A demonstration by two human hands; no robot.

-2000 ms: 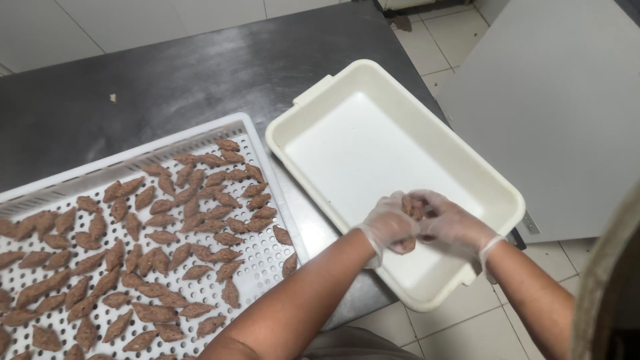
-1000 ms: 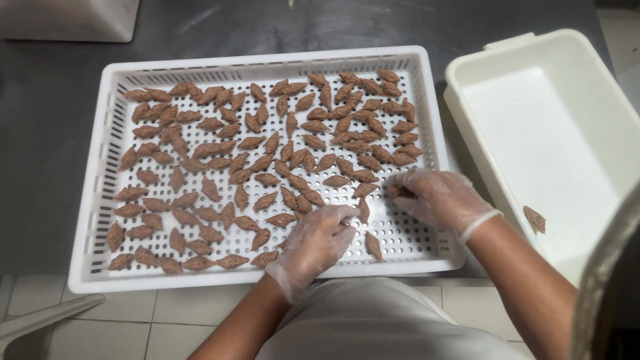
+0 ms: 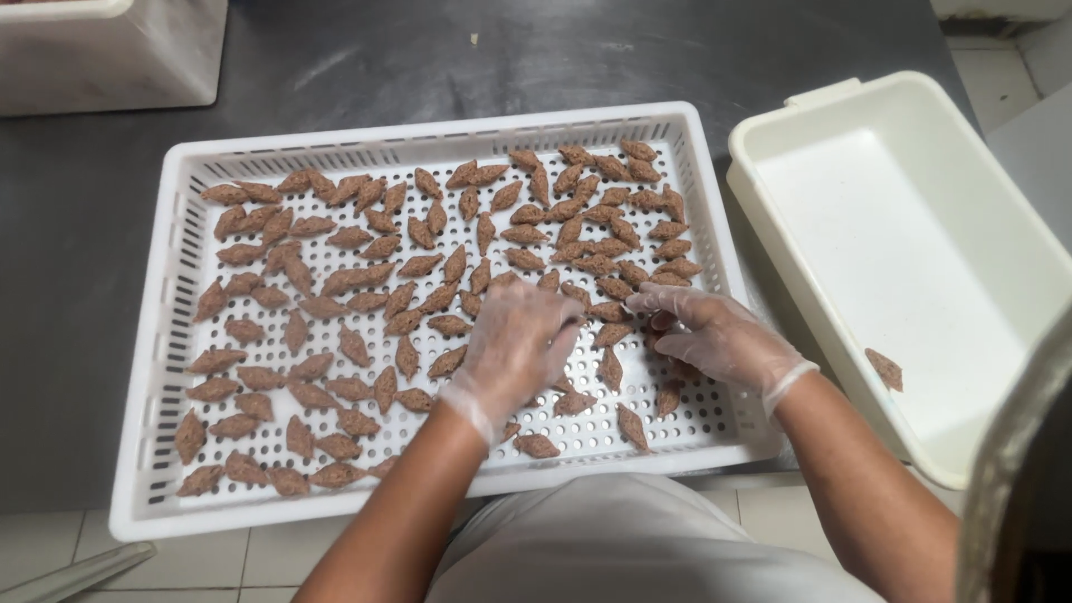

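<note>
A white perforated plastic tray [image 3: 435, 132] holds many brown, pointed, spindle-shaped pieces [image 3: 354, 345] of what looks like shaped meat or dough, some touching each other. My left hand [image 3: 521, 339], in a clear glove, is low over the middle of the tray with its fingers curled down; whether it holds a piece is hidden. To its right, my gloved right hand [image 3: 712, 335] is over the tray's right part, fingers spread and bent, beside several pieces; its palm side is partly hidden. One brown piece [image 3: 884, 369] lies in the cream plastic tub [image 3: 854, 92] at the right.
The tray and tub stand on a dark metal table [image 3: 586, 50]. A whitish container [image 3: 142, 59] is at the back left. A rounded rim of something close by [image 3: 997, 469] cuts into the lower right. Tiled floor shows beyond the table's near edge.
Two seconds ago both hands were together over the cream tub with brown pieces between them; now they are apart over the perforated tray. The view has swung left since then.
</note>
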